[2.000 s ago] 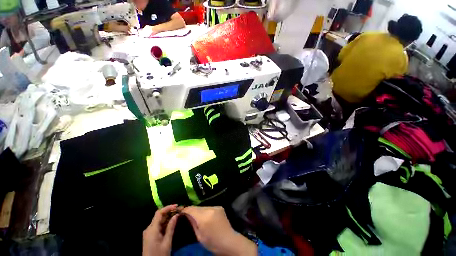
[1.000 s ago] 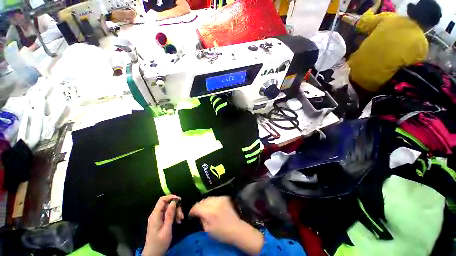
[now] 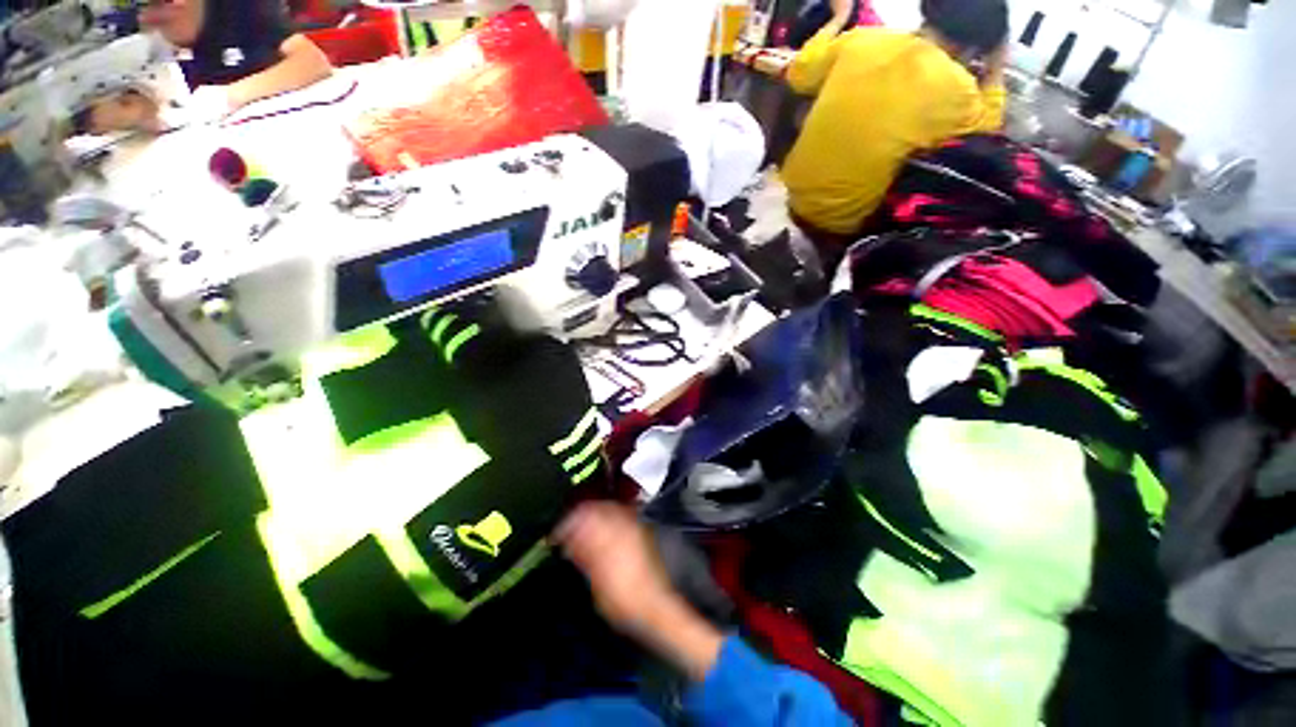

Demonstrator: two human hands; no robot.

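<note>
The lockstitch sewing machine stands in front of me with its blue screen lit. The neon panel lies under and in front of the needle end, bright under the lamp. The black panel with a short neon strip lies left of it. The logo panel and the striped piece lie right of the neon part. My right hand is blurred beside the logo panel's right edge; whether it holds anything is not clear. My left hand is not in the picture.
Scissors and a grey accessory tray are right of the machine. A dark blue bag-like item and heaped neon, black and pink pieces lie at right. A red folder is behind. Two people sit further back.
The view has swung right, so the machine and fabric sit further left. My right hand has moved from the lap area towards the logo panel's right edge. My left hand has left the picture.
</note>
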